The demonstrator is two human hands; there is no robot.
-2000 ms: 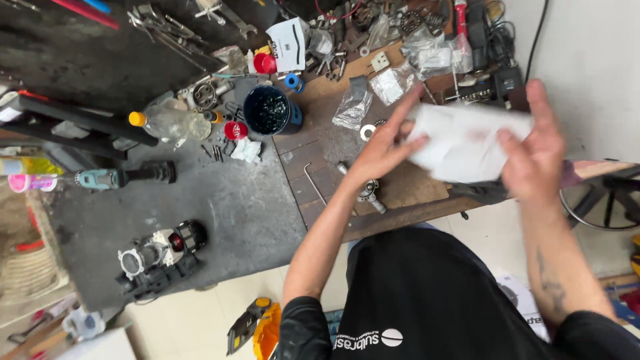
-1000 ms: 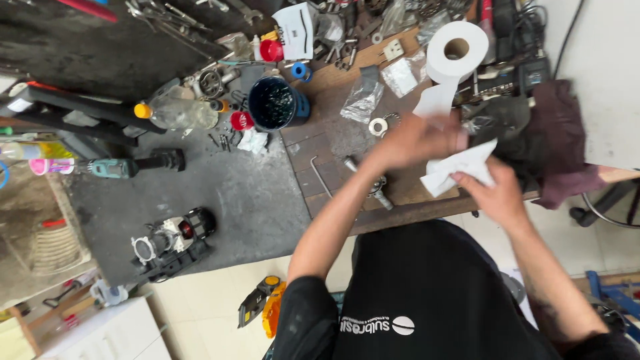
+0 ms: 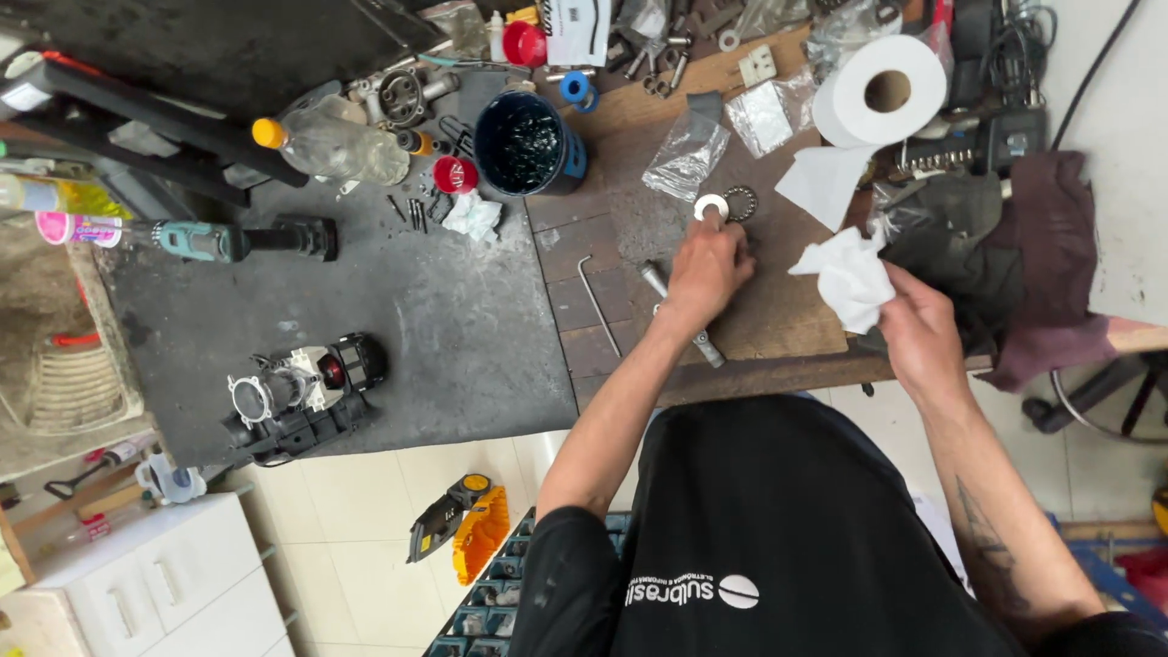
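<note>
My left hand [image 3: 712,266] reaches down to the wooden bench top, its fingertips at a pale metal ring [image 3: 711,206]; whether they grip it I cannot tell. A ball bearing cage [image 3: 740,203] lies beside the ring. Crumpled white paper [image 3: 854,278] is held in my right hand [image 3: 920,330], over the bench's right part. Behind it stands a white paper roll [image 3: 887,89], its loose end hanging toward me. Below my left wrist lies a metal shaft part [image 3: 701,339], partly hidden by the forearm. A bent hex key [image 3: 599,306] lies to the left.
A dark blue bucket [image 3: 529,146] holds dark, shiny contents. Left of it are a clear plastic bottle [image 3: 342,146] and a cordless power tool [image 3: 242,240]. A disassembled mechanical unit [image 3: 306,397] sits on the grey mat. Plastic bags [image 3: 686,153] and dark cloths [image 3: 1049,255] lie around the work area.
My left hand has moved from the paper near the roll to the ring on the bench. The paper in my right hand is now crumpled and no longer between both hands.
</note>
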